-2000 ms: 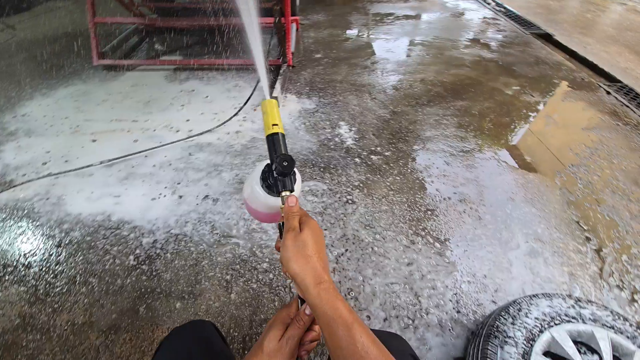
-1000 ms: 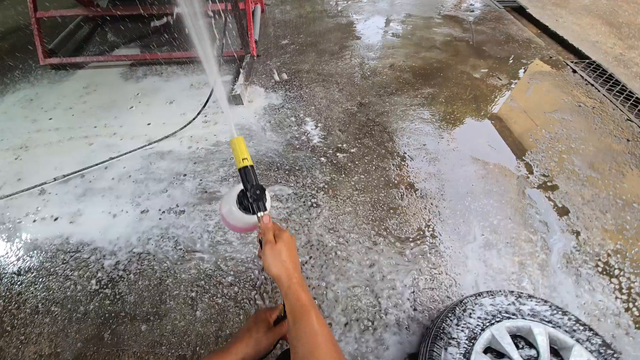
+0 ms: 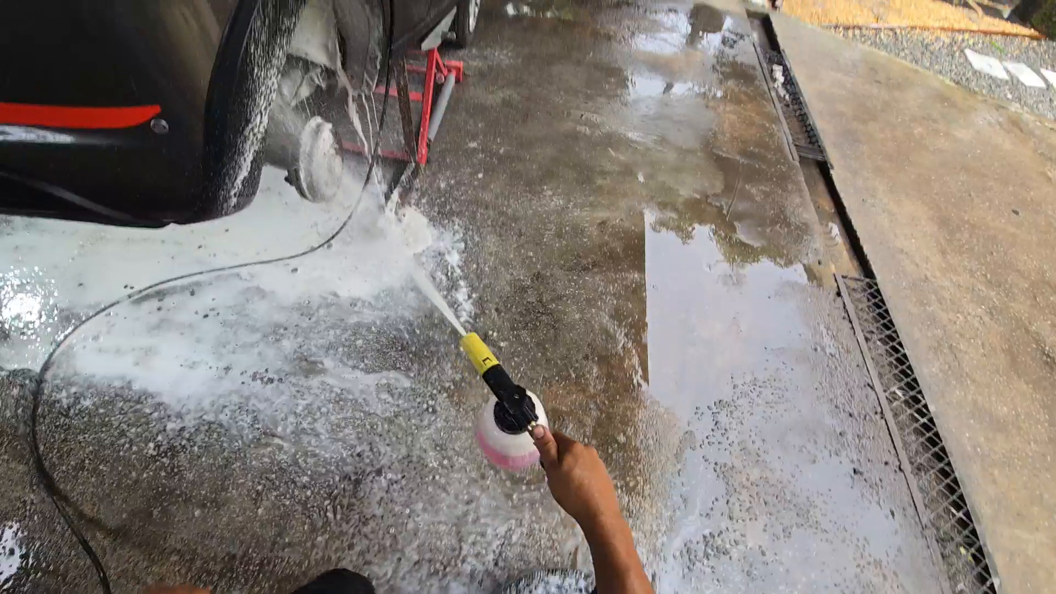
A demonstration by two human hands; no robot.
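My right hand (image 3: 577,474) is closed on the lance just behind a foam sprayer (image 3: 507,392) with a yellow nozzle, a black body and a round bottle of pink liquid. A white jet leaves the nozzle toward the foamy floor below a black car (image 3: 91,74). The car's wheel hub (image 3: 318,157) is bare and wet, with no wheel on it, and foam runs down the wheel arch edge. Of my left hand (image 3: 175,589) only a sliver shows at the bottom edge, so what it holds is hidden.
A black hose (image 3: 206,271) curves over the wet concrete and up past the car. A red metal frame (image 3: 429,107) stands beneath the car. At right runs a drain channel with a metal grate (image 3: 916,421). A foamy tyre (image 3: 549,582) peeks in at the bottom.
The view has swung, bringing the car in. The jet, earlier rising toward the top of the view, now meets the floor near the car. My left hand has dropped almost out of view.
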